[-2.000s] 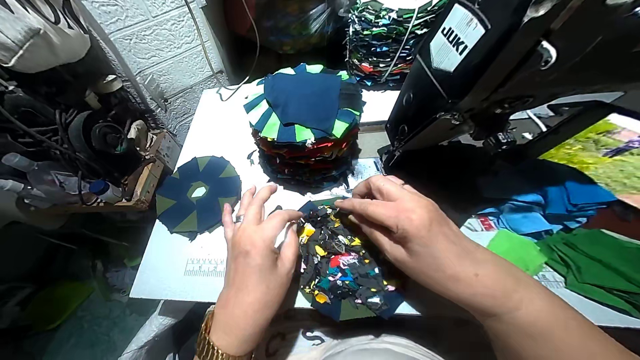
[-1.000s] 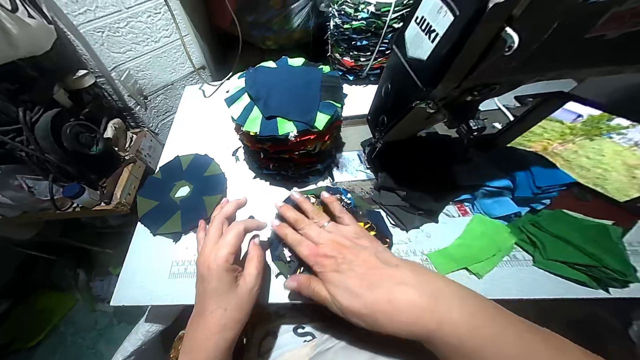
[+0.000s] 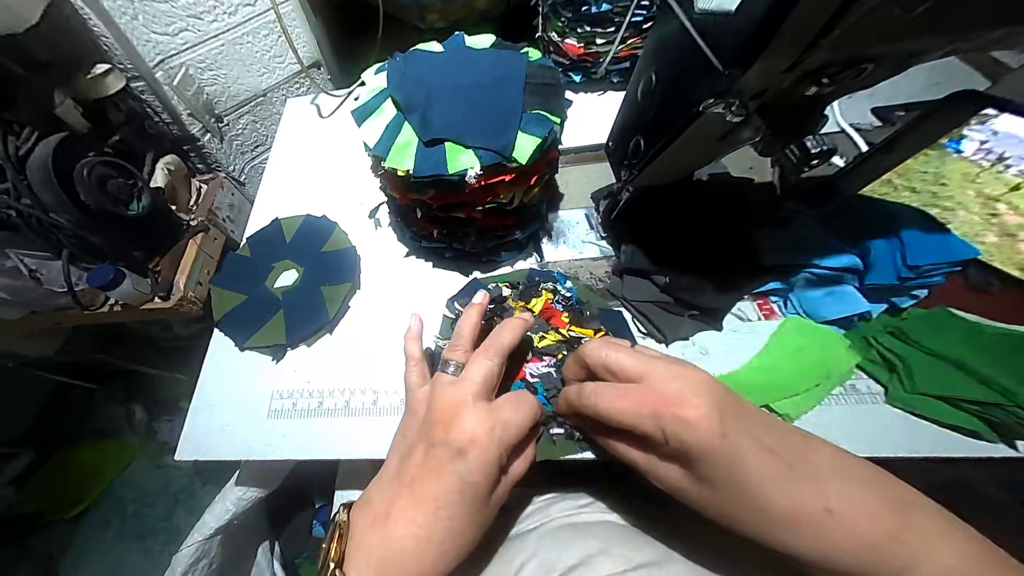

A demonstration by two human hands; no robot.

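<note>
A round fabric piece heaped with multicoloured fabric scraps [image 3: 552, 320] lies near the front edge of the white sewing table [image 3: 376, 336]. My left hand [image 3: 472, 400], with a ring on one finger, rests on the left part of the scraps, fingers spread. On the right side of the heap, my right hand [image 3: 632, 392] has thumb and fingers pinched together at the scraps; what lies between the fingertips is hidden. A flat blue and olive fabric disc with a central hole [image 3: 320, 264] lies to the left. Behind stands a tall stack of round fabric pieces [image 3: 472, 200], topped with a navy cloth piece [image 3: 460, 100].
A black industrial sewing machine [image 3: 688, 104] stands at the back right. Black [image 3: 672, 296], blue [image 3: 888, 256], light green [image 3: 800, 368] and dark green cloth pieces [image 3: 936, 368] lie at right. A wooden box of clutter [image 3: 200, 248] stands at left. Another scrap stack [image 3: 596, 40] is behind.
My right hand lay flat over the scraps a second ago; it has moved to their right side with its fingers drawn together. My left hand now rests on the scraps, which show more.
</note>
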